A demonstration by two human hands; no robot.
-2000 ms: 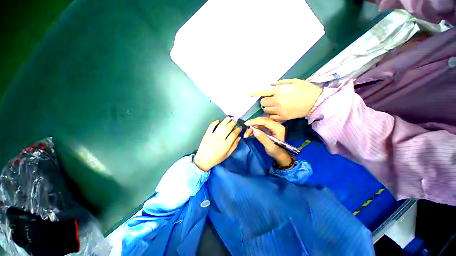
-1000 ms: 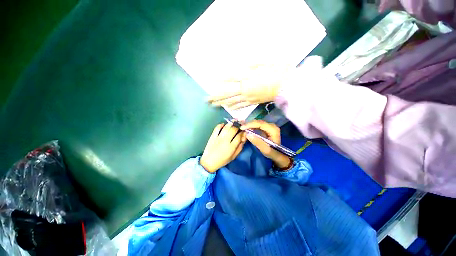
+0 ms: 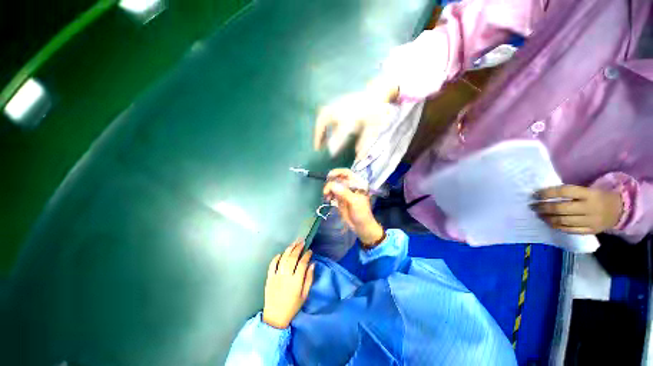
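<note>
My right hand (image 3: 351, 207) holds the pen (image 3: 312, 174) over the bench edge, its pale end pointing left. My left hand (image 3: 288, 284) rests at the edge of the green bench (image 3: 179, 236) with fingers slightly apart and holds nothing. The record sheet (image 3: 494, 189) is a white paper with faint print, held in the hand of a person in a pink smock at the right. That person's other hand (image 3: 351, 121) is blurred and stretches over the bench, just beyond my pen.
A white liner (image 3: 394, 146) hangs at the bench edge beside a brown carton (image 3: 444, 107). The pink-smocked person stands close at my right. Below is blue floor with yellow-black tape (image 3: 525, 286). A bright green line (image 3: 54, 46) runs at the upper left.
The paper has left the bench and is now in the other person's hand at the right. My hands have moved apart, and my right hand has turned the pen. The bagged gloves are out of view.
</note>
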